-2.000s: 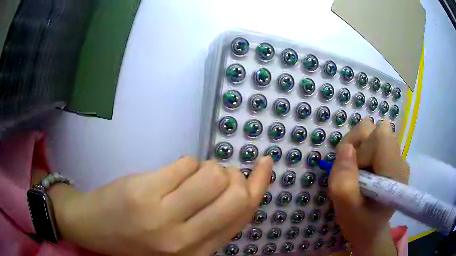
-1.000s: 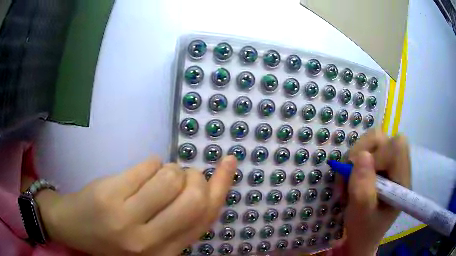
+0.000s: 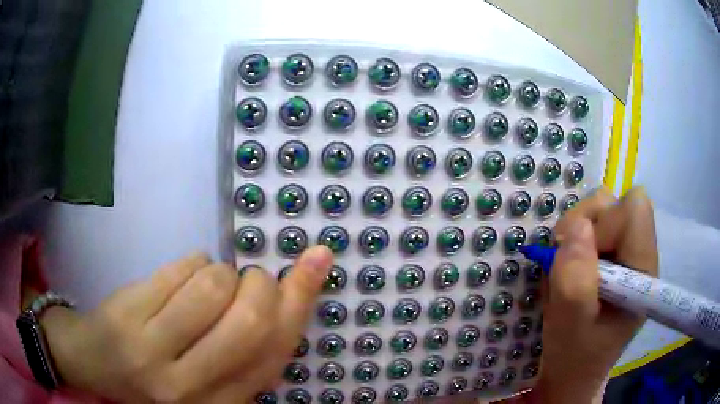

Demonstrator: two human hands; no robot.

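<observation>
A clear component tray lies on the white bench, with rows of round components that have silvery rims and dark green centres. My right hand holds a white-barrelled paint marker at the tray's right side. Its blue tip is beside a component in the fifth row; I cannot tell whether they touch. My left hand rests over the tray's lower left with its fingers curled and the thumb tip near a fifth-row component. I cannot tell whether it holds anything. The hands hide some components.
A green mat and a dark stacked tray bundle are at the left. A tan cardboard sheet lies at the top right, beside yellow tape lines. Dark and blue shapes show at the bottom right corner.
The tray, mat and left hand appear further left in the view. The marker tip has moved right along the fifth row relative to the components. The left thumb stays near the same component.
</observation>
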